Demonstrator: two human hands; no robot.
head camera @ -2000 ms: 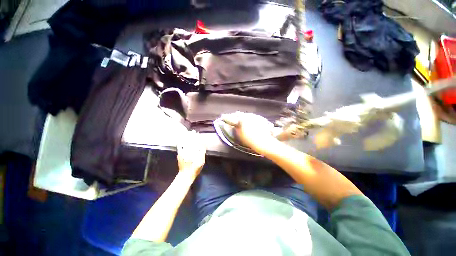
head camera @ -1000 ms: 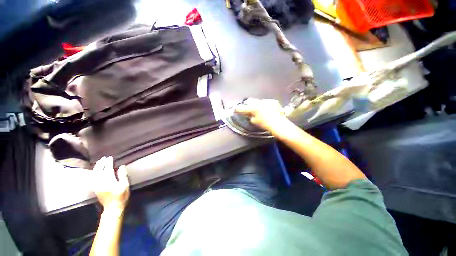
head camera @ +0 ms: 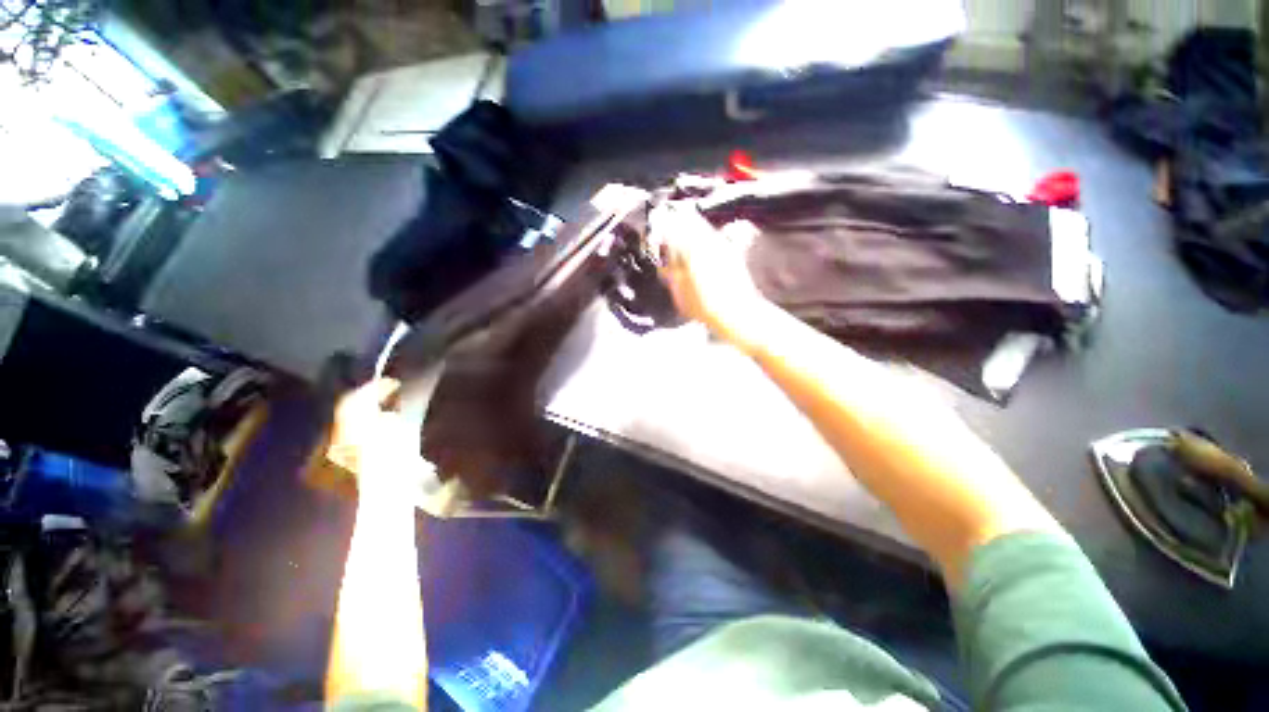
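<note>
A long dark garment piece (head camera: 487, 299) slants over the left table edge, with a pale patch at its upper right end. My left hand (head camera: 368, 429) grips its lower left end. My right hand (head camera: 699, 264) has its fingers closed on dark cloth by the piece's upper end, at the left end of the dark bundle (head camera: 891, 257); blur hides which layer it holds. The bundle lies flat, with white patches at its right end. The steam iron (head camera: 1176, 501) rests on the table at the right, with no hand on it.
A black cloth heap (head camera: 452, 209) lies behind the slanting piece. A long blue padded board (head camera: 626, 70) lines the back of the grey table (head camera: 265, 251). Black cloth (head camera: 1225, 181) lies far right. A blue bin (head camera: 494, 605) and striped cloth (head camera: 181, 431) are at lower left.
My right hand has let go of the iron and moved left to the bundle. The front dark piece has left the bundle's near side. My left hand now grips cloth. The view has turned left.
</note>
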